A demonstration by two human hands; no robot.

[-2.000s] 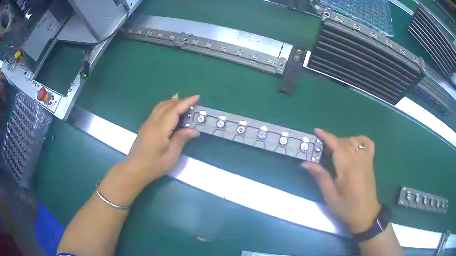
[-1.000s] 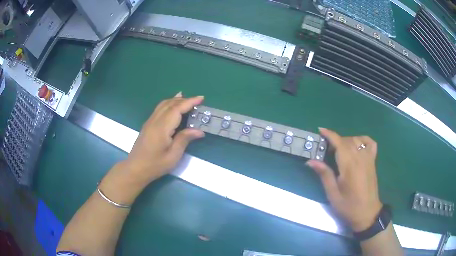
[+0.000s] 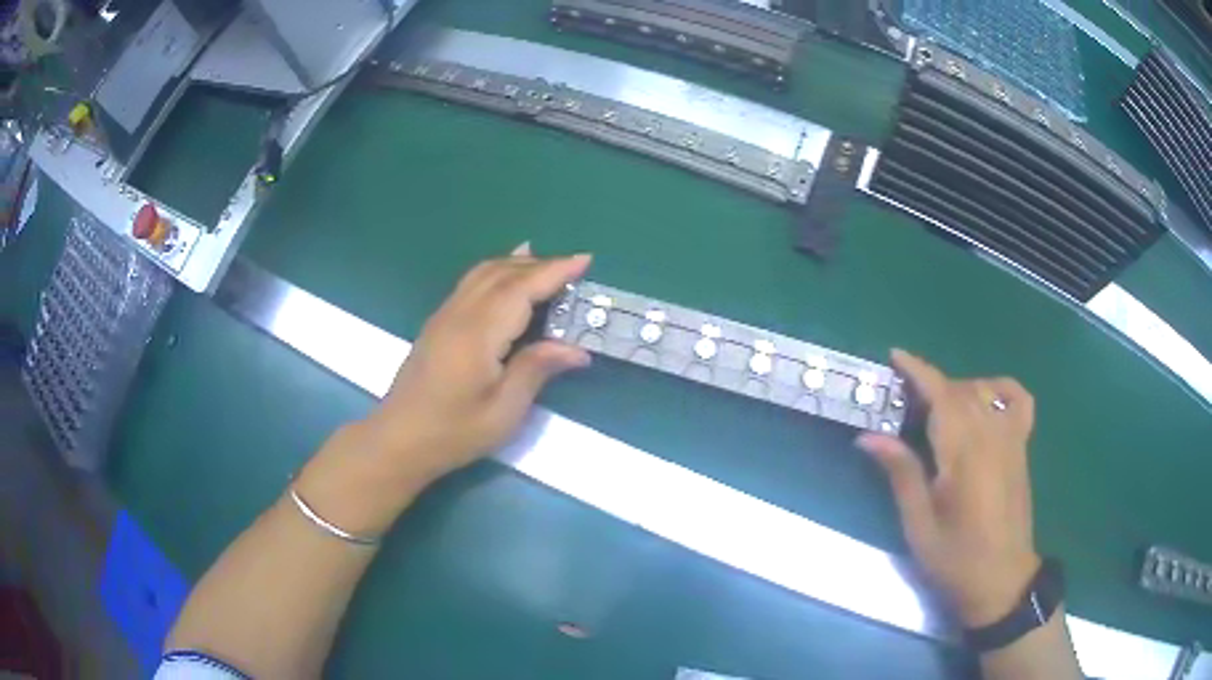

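A long grey jig bar with a row of several round shiny components is held above the green surface, tilted down to the right. My left hand grips its left end between thumb and fingers. My right hand grips its right end the same way. The components look bright white. The underside of the bar is hidden.
Jigs lie end to end along the far metal strip, with a dark stop block at their right end. Stacked jigs stand at far right. A short jig section lies at the right edge. An emergency stop button is at left.
The held bar and both hands appear further right in the picture, as does the whole scene. Another dark bar now shows beyond the queued jigs at the top. The grip looks the same.
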